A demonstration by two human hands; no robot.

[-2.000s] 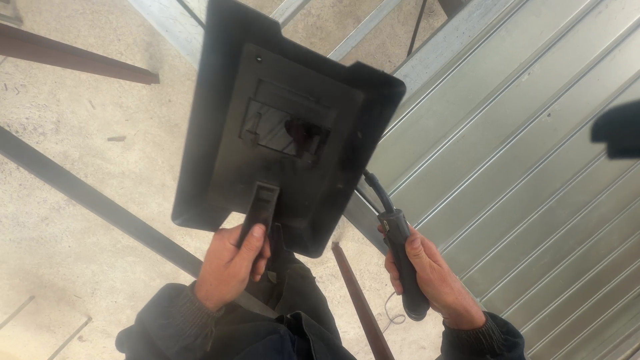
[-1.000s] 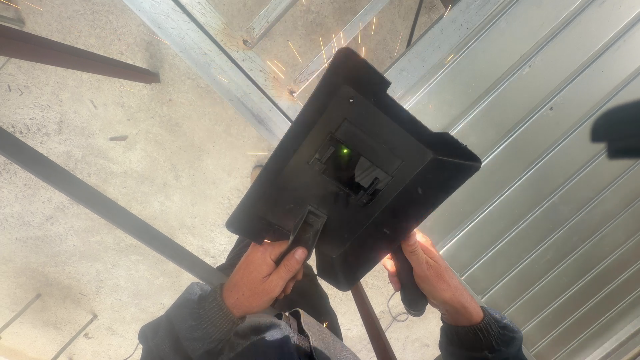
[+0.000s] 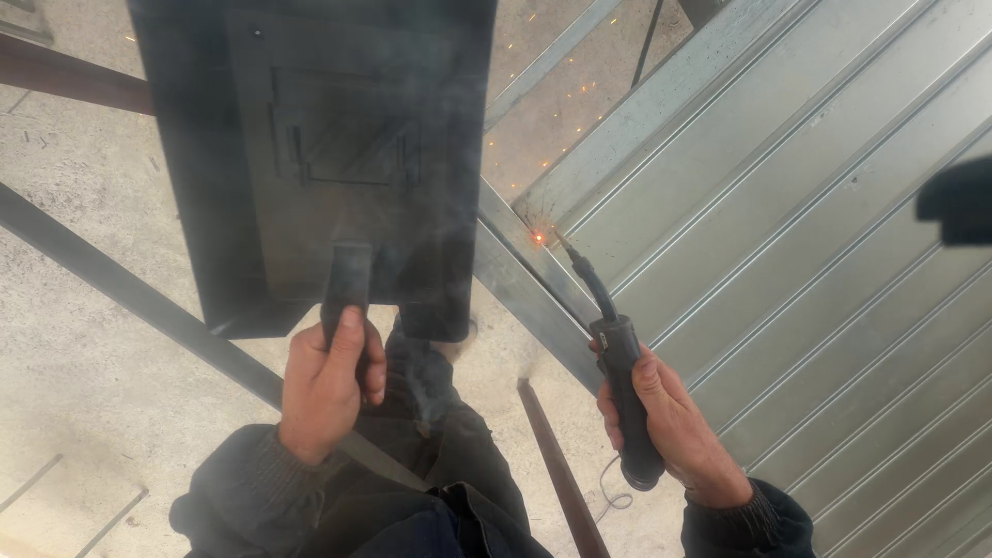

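Observation:
My left hand point(image 3: 329, 380) grips the handle of a black hand-held welding shield point(image 3: 349, 155), which stands upright at upper left with its inner side and window frame toward me. In my right hand point(image 3: 670, 418) is a black MIG welding torch point(image 3: 620, 387), its curved neck pointing up and left. The torch tip is close to a glowing orange spot point(image 3: 539, 237) on the galvanized steel frame point(image 3: 577, 291), at the corner beside the ribbed metal panel point(image 3: 775, 256). Thin smoke drifts over the shield and my lap.
Sparks fly above the corner. A long grey bar point(image 3: 139, 287) crosses at left, and a brown steel bar point(image 3: 562, 465) rises between my legs and the panel. Another brown beam point(image 3: 77, 74) lies at upper left. A dark blurred object point(image 3: 957, 201) juts in at the right edge.
The shield has moved left, off the frame corner it covered one second ago, so the torch tip and glowing spot now show. Smoke has appeared; the green light in the shield window is gone.

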